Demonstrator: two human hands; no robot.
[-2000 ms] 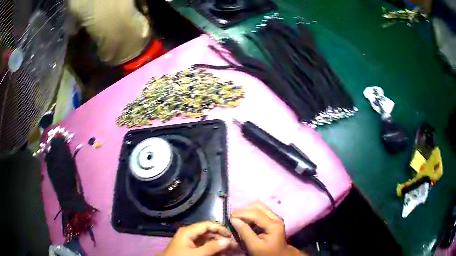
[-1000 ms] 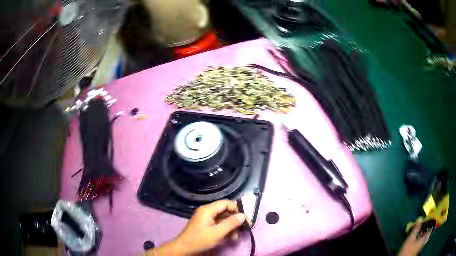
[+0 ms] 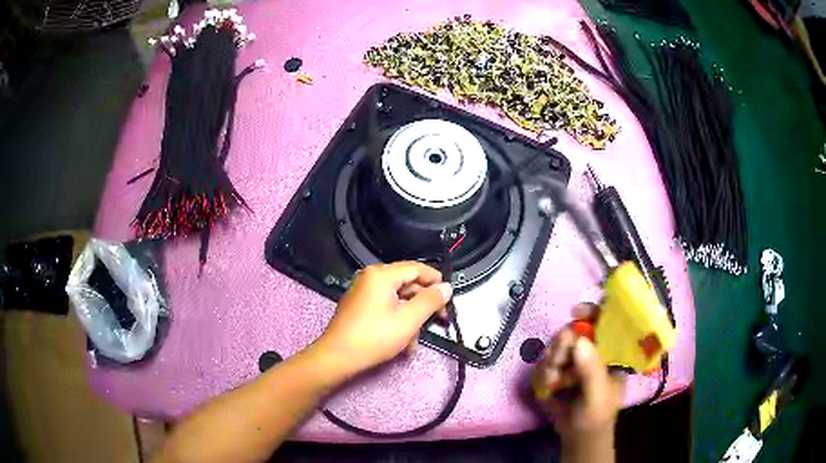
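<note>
The black square speaker panel (image 3: 480,330) lies on the pink tabletop with the speaker driver's silver magnet (image 3: 435,163) facing up. My left hand (image 3: 385,312) pinches a black lead wire (image 3: 460,362) over the near side of the driver. Red conductor ends (image 3: 457,243) show by the terminals below the magnet. The wire loops down over the panel's near edge onto the tabletop. My right hand (image 3: 580,375) grips the yellow soldering gun (image 3: 636,321), blurred, by its red trigger. Its metal prongs point up and left over the panel's right corner, apart from the terminals.
A slim black screwdriver (image 3: 625,231) lies right of the panel. A pile of small components (image 3: 498,77) lies behind it. A wire bundle (image 3: 192,118) and an open plastic bag (image 3: 118,298) are at left. Longer cables (image 3: 702,154) lie on the green bench (image 3: 788,163) at right.
The view has shifted, so the panel sits further right. My right hand has brought the yellow soldering gun from the green bench to the panel. The wire's red ends are now at the driver's terminals.
</note>
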